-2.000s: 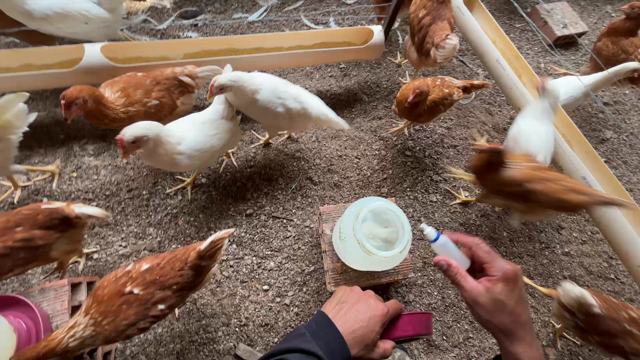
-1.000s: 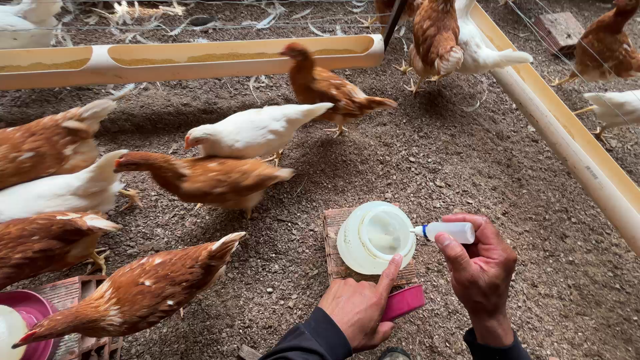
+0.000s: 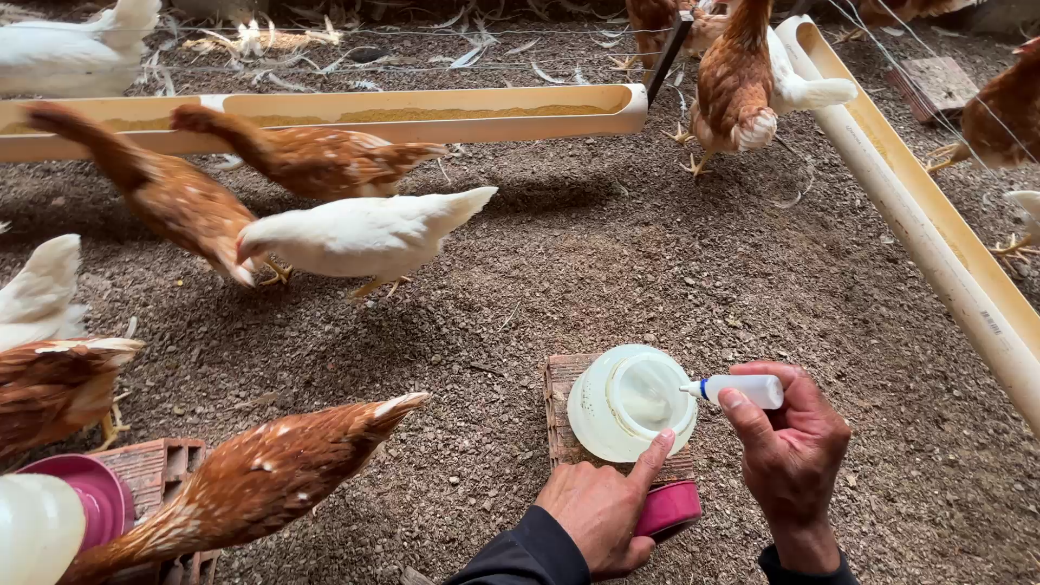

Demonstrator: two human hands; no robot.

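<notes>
A translucent plastic jar [image 3: 597,406] with a wide round mouth, liquid in it, stands on a hollow clay brick [image 3: 562,382]. My right hand [image 3: 788,447] grips a small white dropper bottle [image 3: 751,391] with a blue ring, tilted so its tip is over the jar's right rim. My left hand [image 3: 605,504] touches the jar's near rim with the index finger. The other fingers are curled at a magenta plastic dish [image 3: 671,508], which they partly cover; I take them to be holding it.
Brown hens [image 3: 276,471] and white hens [image 3: 357,236] move about on the left. Pipe feeders holding feed lie at the back [image 3: 520,118] and right [image 3: 918,211]. Another drinker with a magenta base [image 3: 101,496] stands lower left by a brick. Wires cross the top.
Since two seconds ago, my right hand has brought the dropper bottle to the jar's rim, and my left index finger has come onto the rim. Several hens have shifted around on the left.
</notes>
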